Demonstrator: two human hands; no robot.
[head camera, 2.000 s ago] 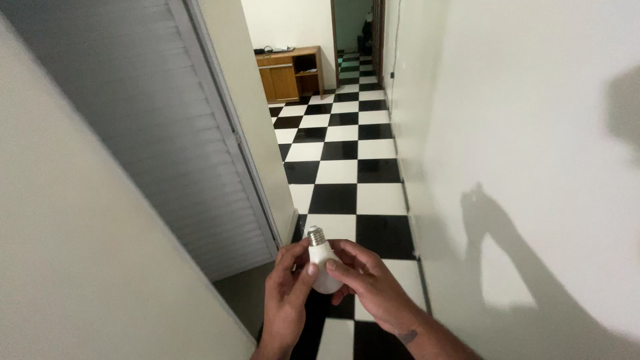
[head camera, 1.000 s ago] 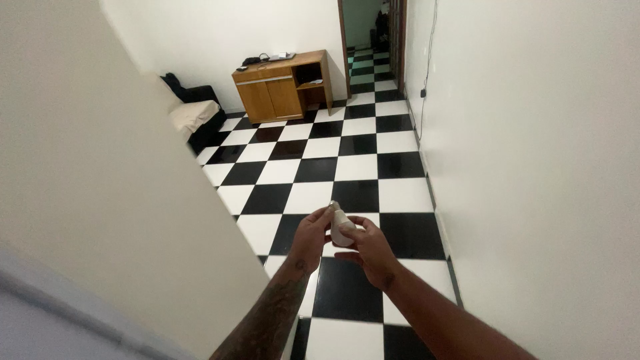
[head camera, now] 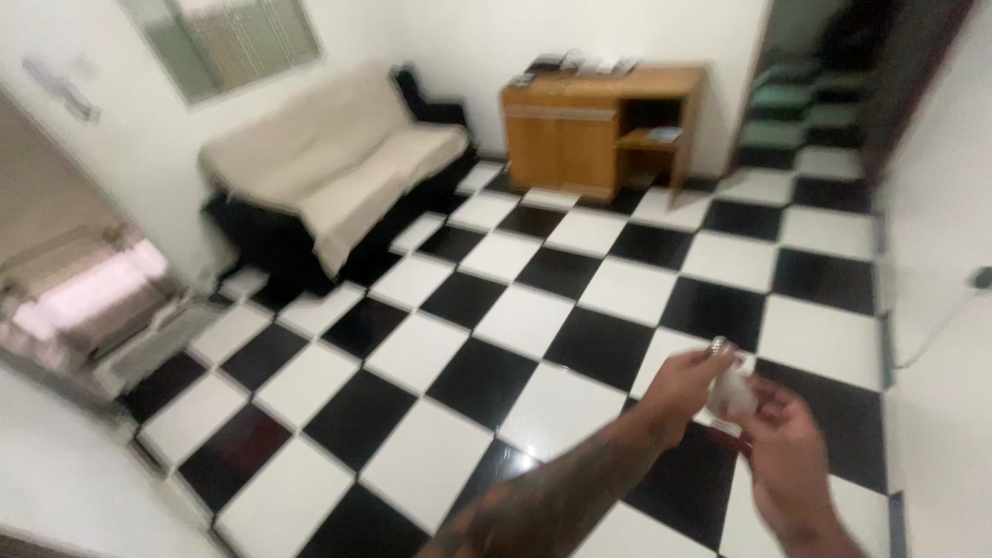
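Note:
A white light bulb with a metal screw base is held between my two hands at the lower right, its base pointing up. My left hand grips it near the screw base with thumb and fingers. My right hand has its fingers on the right and lower side of the bulb's body. The picture is blurred, so the exact finger contacts are hard to tell.
A black sofa with a beige cover stands at the back left, beside a wooden desk bearing small items. A doorway lies at the back right. A wall with a cable runs along the right; another doorway opens at left.
The view has swung left and moved forward into the room, showing the whole sofa and a window. Both hands still hold the bulb.

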